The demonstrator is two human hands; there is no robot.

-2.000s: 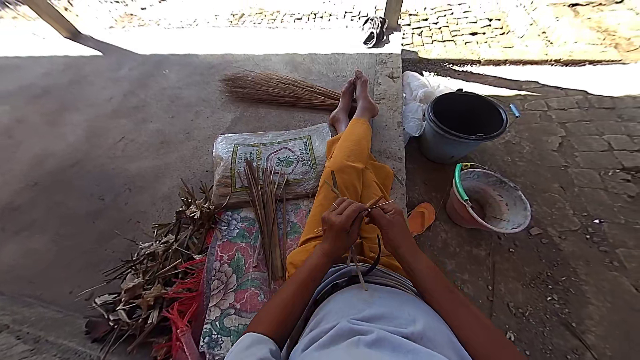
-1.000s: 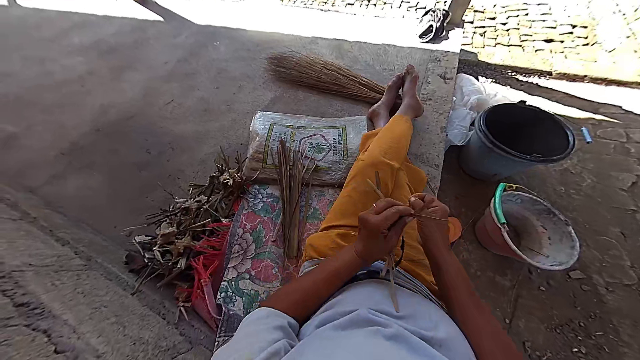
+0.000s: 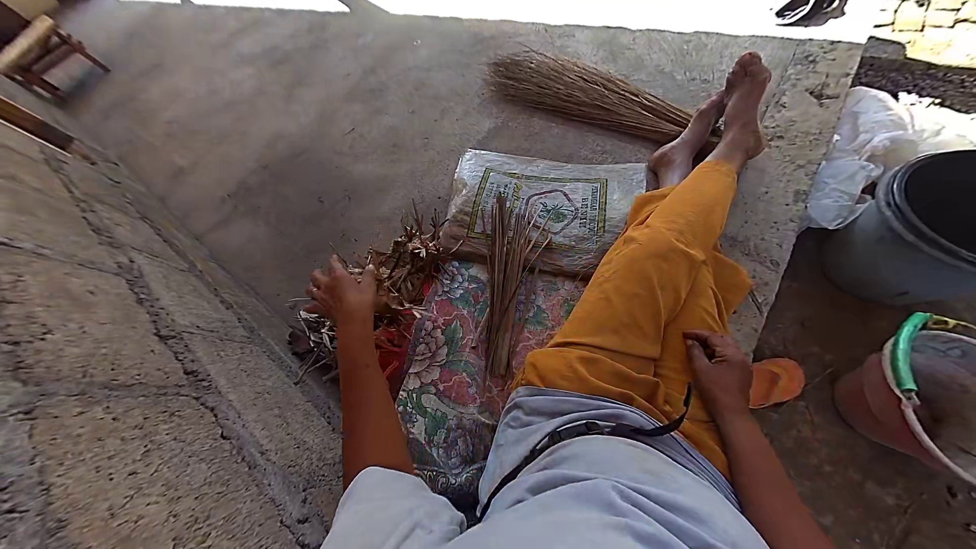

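Observation:
My left hand (image 3: pixel 341 291) is over the pile of dry leaf scraps (image 3: pixel 408 267) at my left, fingers spread among the top pieces; whether it grips any is hidden. My right hand (image 3: pixel 719 371) rests on my orange trousers near the thigh, its fingers curled, and I cannot tell if something thin is inside. Between the pile and my legs, a bundle of dry brown strips (image 3: pixel 503 297) lies lengthwise on the floral cloth (image 3: pixel 435 381), its upper end over a folded printed woven sack (image 3: pixel 564 171). Red netting (image 3: pixel 393 358) shows beneath the scraps.
A bundle of long thin sticks (image 3: pixel 587 95) lies by my feet. To the right stand a dark bucket (image 3: pixel 877 252), a smaller bucket with a green-wrapped handle (image 3: pixel 877 396) and white plastic bags (image 3: pixel 862 152). An orange sandal (image 3: pixel 776 381) lies near my right hand. A block wall (image 3: pixel 152 366) rises at left.
My hands were together over my lap with thin strips between them; they have parted. The left has moved out to the scrap pile and the right down onto my thigh. The view has shifted left.

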